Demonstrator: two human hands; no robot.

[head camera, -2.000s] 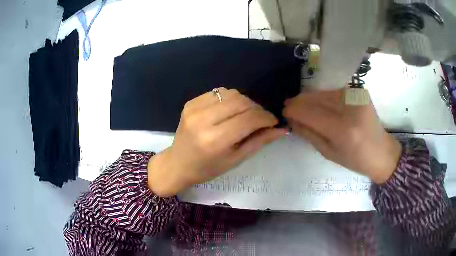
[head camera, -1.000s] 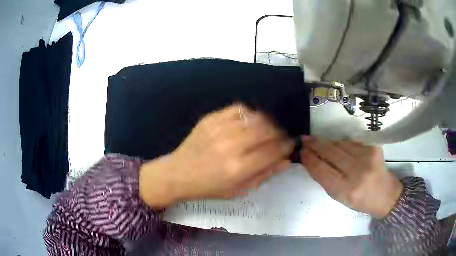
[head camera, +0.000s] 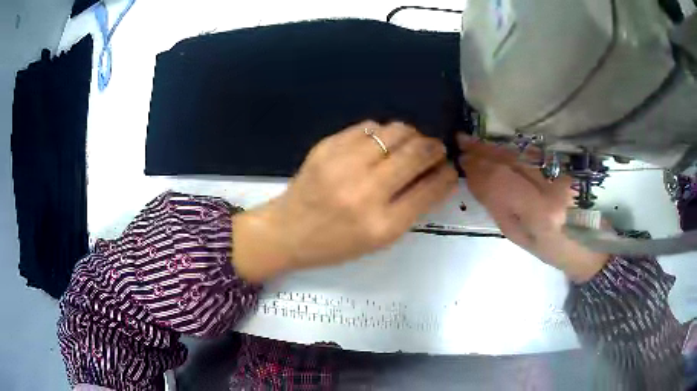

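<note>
A black cut panel [head camera: 306,99] lies flat on the white table, its right edge at the sewing machine head [head camera: 565,69]. My left hand [head camera: 359,195], with a ring on one finger, grips the panel's near right corner between fingertips. My right hand [head camera: 520,195] meets it there, fingertips on the same corner, partly behind the machine's thread tension parts [head camera: 585,183]. The presser foot area beside the panel's right edge is mostly hidden by the head and my right fingers.
A stack of black cut panels [head camera: 52,168] lies at the far left. A light-blue cord [head camera: 105,57] trails at the upper left beside a bit of black fabric. Ruler markings [head camera: 329,309] run along the table's front edge. A dark item is cut off at the right edge.
The camera view has shifted, so the panel and both hands sit higher in the picture. The panel's right edge is now closer to the machine head. Both hands stay at its near right corner.
</note>
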